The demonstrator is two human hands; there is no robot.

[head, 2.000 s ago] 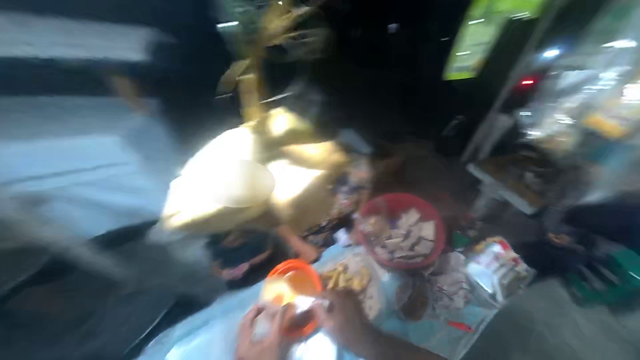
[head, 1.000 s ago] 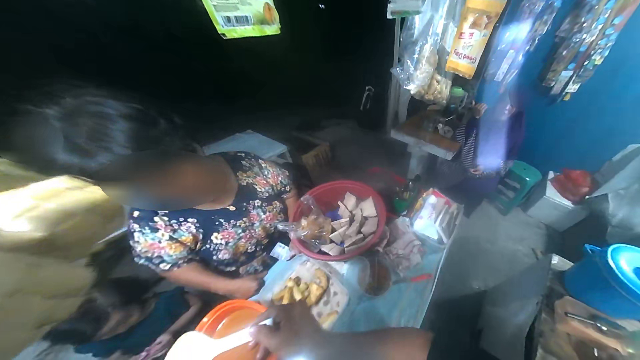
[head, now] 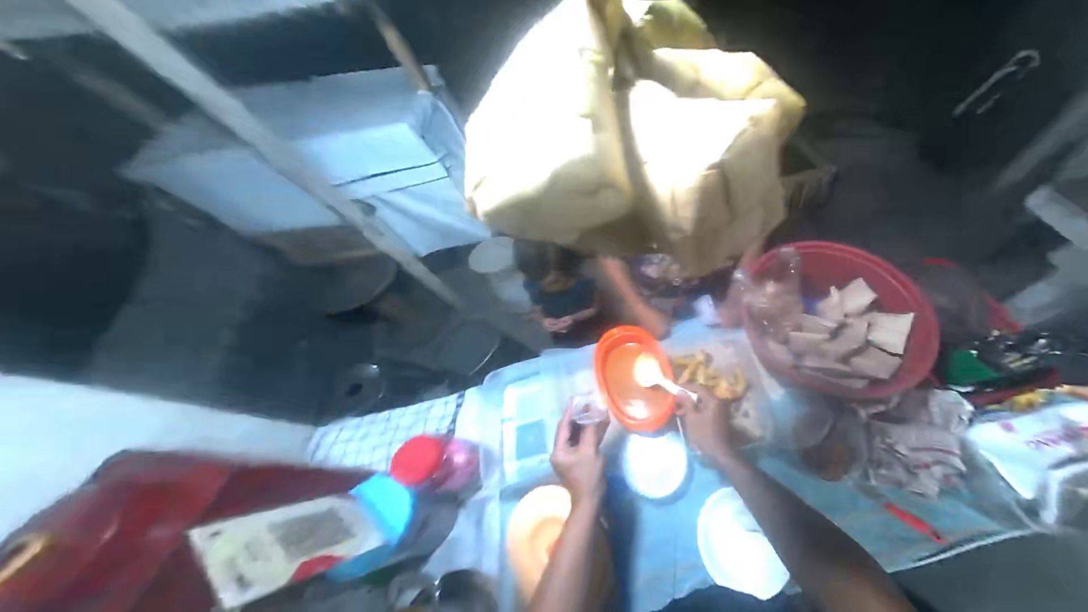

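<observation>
My right hand (head: pixel 704 416) grips the handle of a white ladle (head: pixel 653 374), whose bowl is over an orange plastic bowl (head: pixel 609 374) with light-coloured contents. To the left of that bowl, my left hand (head: pixel 580 450) holds a small clear cup (head: pixel 588 409). Just below the orange bowl lies a white round dish or lid (head: pixel 654 465), with another white round thing (head: pixel 739 544) nearer to me. Yellowish food pieces (head: pixel 712 375) lie on clear plastic right of the orange bowl. The view is partly blurred.
A red basin (head: pixel 922 340) of pale wedge-shaped pieces stands at the right. Beyond the table are people partly hidden by a large hanging yellowish bundle (head: pixel 552 127). Red-lidded (head: pixel 417 461) and blue-lidded (head: pixel 387 507) containers stand at the left. A red-handled utensil (head: pixel 914 521) lies at the right.
The view has swung left since one second ago, bringing my left hand and the cup into sight. The hanging bundle now covers much of the person across the table.
</observation>
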